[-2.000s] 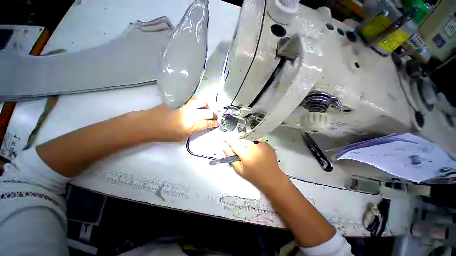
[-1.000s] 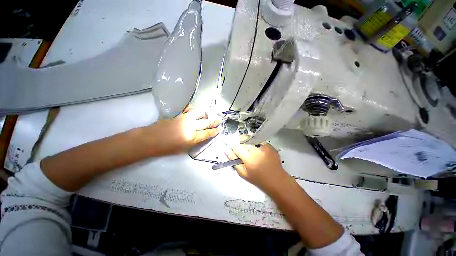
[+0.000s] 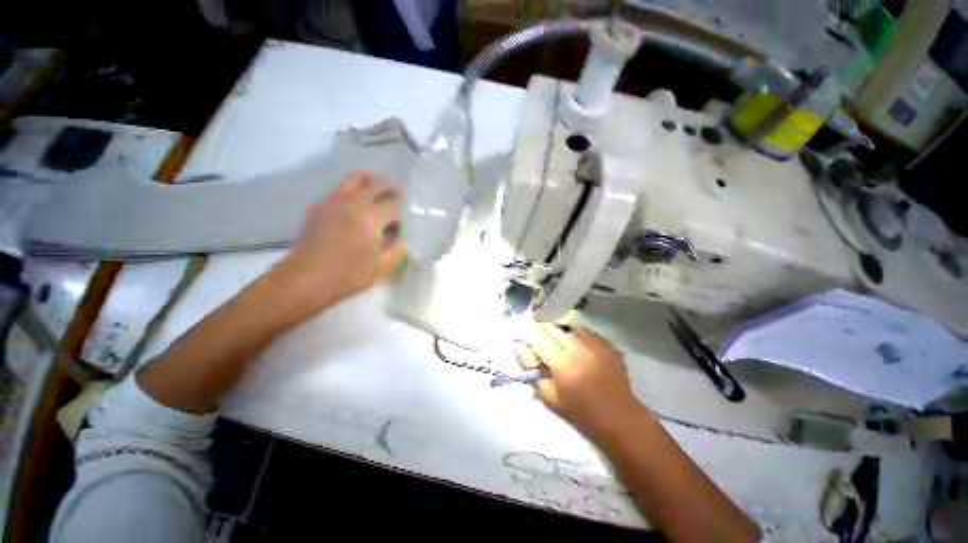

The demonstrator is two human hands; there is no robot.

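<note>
The off-white lockstitch machine [image 3: 690, 212] stands right of my hands. Its presser foot and needle area [image 3: 520, 295] is glaring under the lamp [image 3: 435, 202]. My right hand [image 3: 573, 371] rests on the bed just in front of the needle, with thin silver snips [image 3: 518, 377] held in its fingers. Pale, washed-out material [image 3: 425, 302] lies left of the needle; its outline is unclear. My left hand [image 3: 356, 235] is blurred, at the near end of the stack of pale grey curved panels [image 3: 244, 202]; whether it holds anything is unclear.
A black-handled tool [image 3: 706, 355] lies right of the needle, beside paper sheets [image 3: 849, 345]. A yellow-labelled bottle [image 3: 780, 111] stands behind the machine. A narrow tan strip [image 3: 170, 308] hangs at the left table edge. The lamp's metal neck arches over the machine.
My left hand has left the needle area and moved left and back to the panel stack. My right hand stays by the needle with the snips. The view has shifted, showing more behind the machine.
</note>
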